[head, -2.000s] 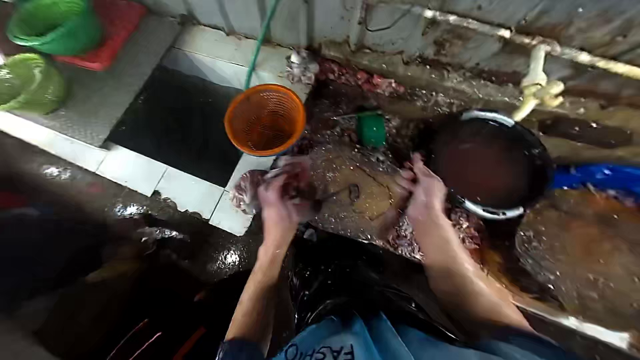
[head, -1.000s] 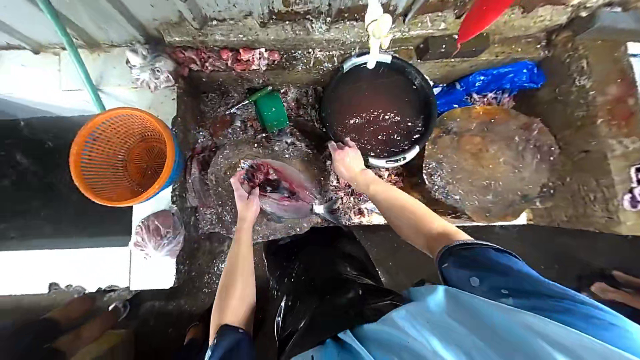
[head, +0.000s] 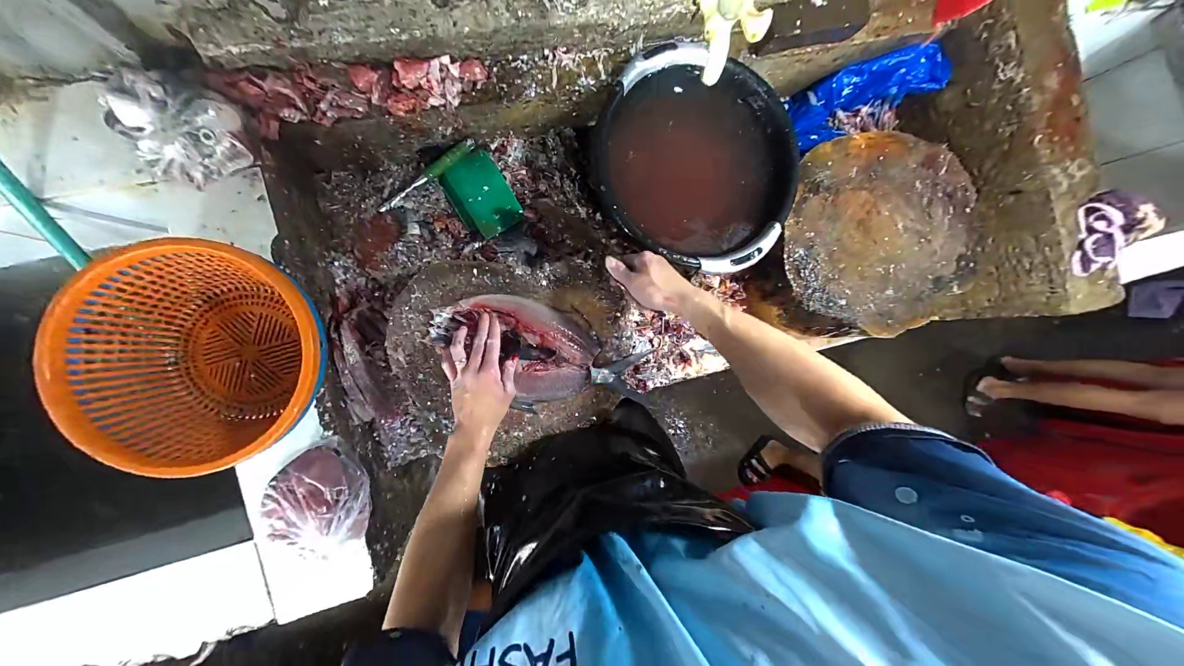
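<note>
A split-open fish [head: 550, 347] lies on a round chopping block [head: 416, 314], its tail pointing right and its red inside showing. My left hand [head: 481, 375] rests on the head end of the fish, with the fingertips in the opening. To the right, my right hand [head: 649, 280] is near the lower rim of a black basin [head: 786, 176] of reddish water, fingers curled; whether it grips anything is hidden. Beyond the fish, a green box-like block [head: 483, 192] and a green-handled knife [head: 425, 178] lie on fish scraps.
An orange plastic basket [head: 55, 370] and a plastic bag of meat or fish [head: 317, 495] stand at left. Fish heads [head: 185, 129] lie on the tiles. A second round block [head: 879, 227], a blue plastic bag [head: 874, 83] and a white tap [head: 731, 28] are around the basin. People's legs [head: 1091, 384] show at right.
The view has swung considerably. Two seconds ago my left hand was over a dark red mass at the block's left edge; now it is on the opened fish. My right hand stays near the basin.
</note>
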